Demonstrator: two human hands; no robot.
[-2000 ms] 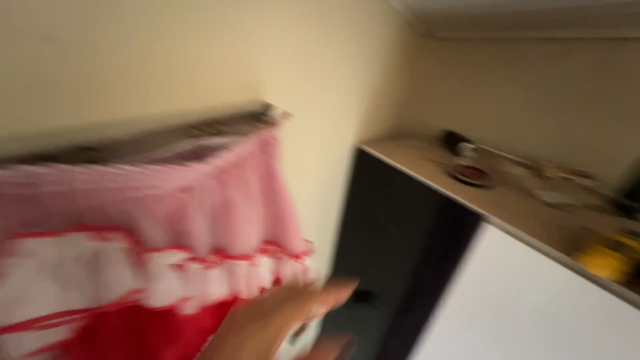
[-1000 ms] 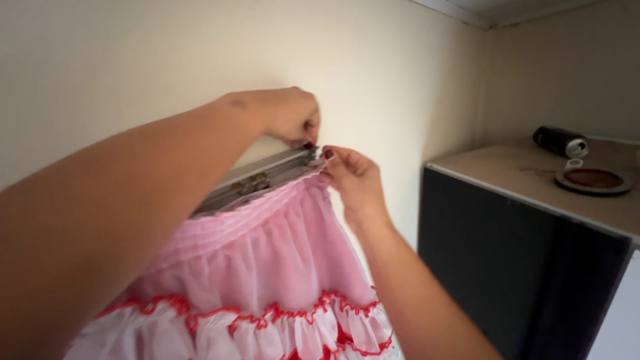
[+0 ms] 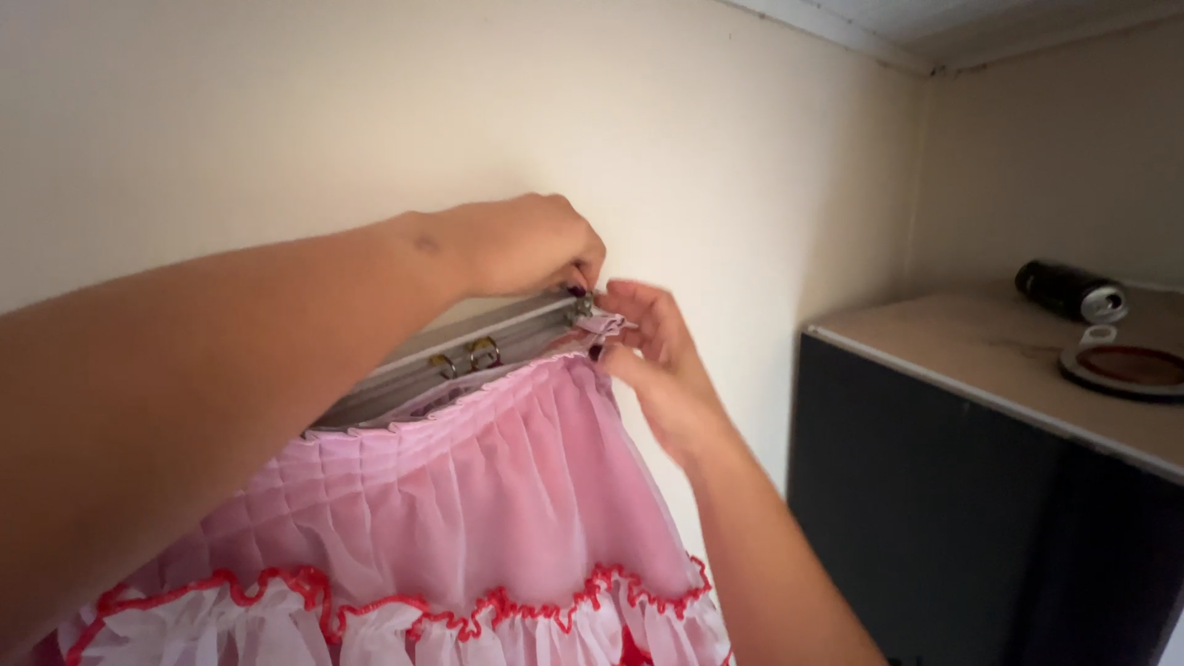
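A pink pleated curtain (image 3: 481, 490) with white ruffles and red wavy trim hangs from a pale metal curtain rail (image 3: 462, 333) along the wall. My left hand (image 3: 536, 245) reaches over the rail, its fingertips pinching a small fitting at the right end. Just below and right of it, my right hand (image 3: 657, 361) has thumb and fingers at the curtain's top corner, gripping the pink heading tape (image 3: 601, 324). Metal rings (image 3: 483, 352) sit on the rail behind the heading. My left forearm hides the rail's left part.
At the right stands a dark-fronted cabinet (image 3: 925, 499) with a light brown top. On that top lie a black drink can (image 3: 1068, 290) on its side and a round object with a reddish middle (image 3: 1128, 367). The wall's corner and the ceiling edge are behind.
Two seconds ago one blurred hand was low before the curtain. One second ago both hands were at the rail's end; there, my right hand's fingers have since spread a little around the curtain corner.
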